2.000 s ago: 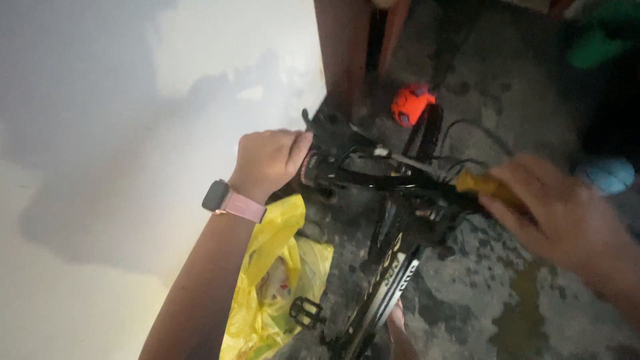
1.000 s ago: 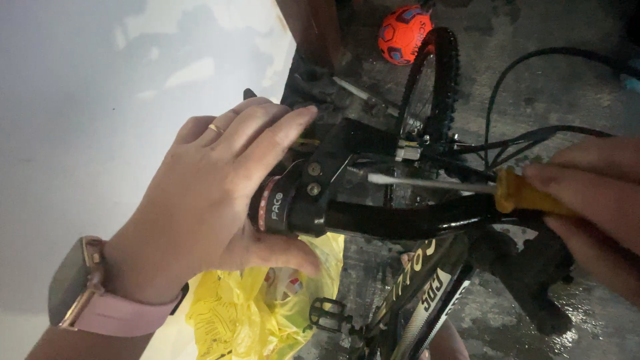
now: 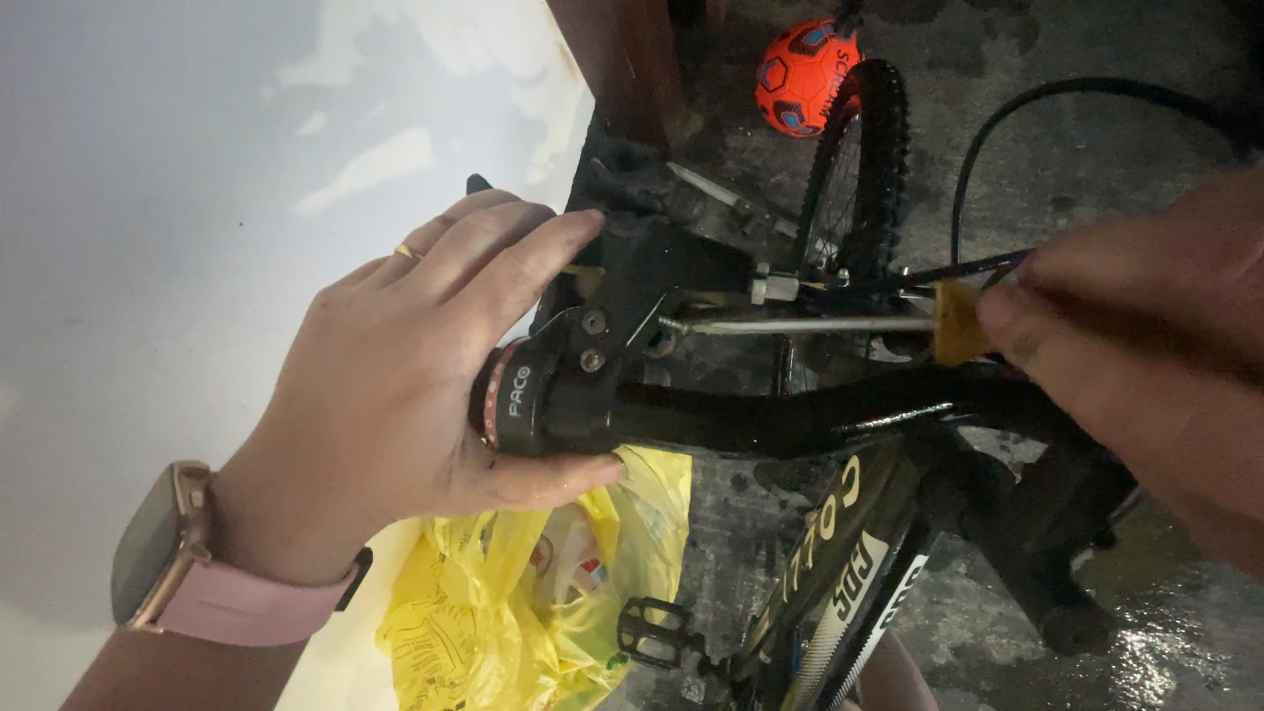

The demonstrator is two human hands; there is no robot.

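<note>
My left hand [image 3: 425, 365], with a ring and a pink-strapped watch, is wrapped around the grip end of a black bicycle handlebar [image 3: 770, 420], beside the shifter and brake lever clamp [image 3: 592, 341]. From the right, my right hand [image 3: 1136, 336], blurred, holds a screwdriver [image 3: 820, 324] by its yellow handle. The shaft runs roughly along the bar, and its tip is at a small screw [image 3: 673, 324] on the lever housing; whether it sits in the screw head is unclear. Just above the shaft is a silver cable adjuster [image 3: 775, 284].
A pale wall [image 3: 197, 197] rises close on the left. Below lie a yellow plastic bag [image 3: 464, 602], a pedal [image 3: 654, 630] and the bicycle frame [image 3: 839, 583]. A knobby tyre [image 3: 884, 168] and an orange ball [image 3: 795, 74] are at the top. Black cables [image 3: 973, 168] loop at upper right.
My right hand has brought the screwdriver from farther right along the bar up to the lever housing. My left hand stays at the grip. The view has moved closer to the handlebar.
</note>
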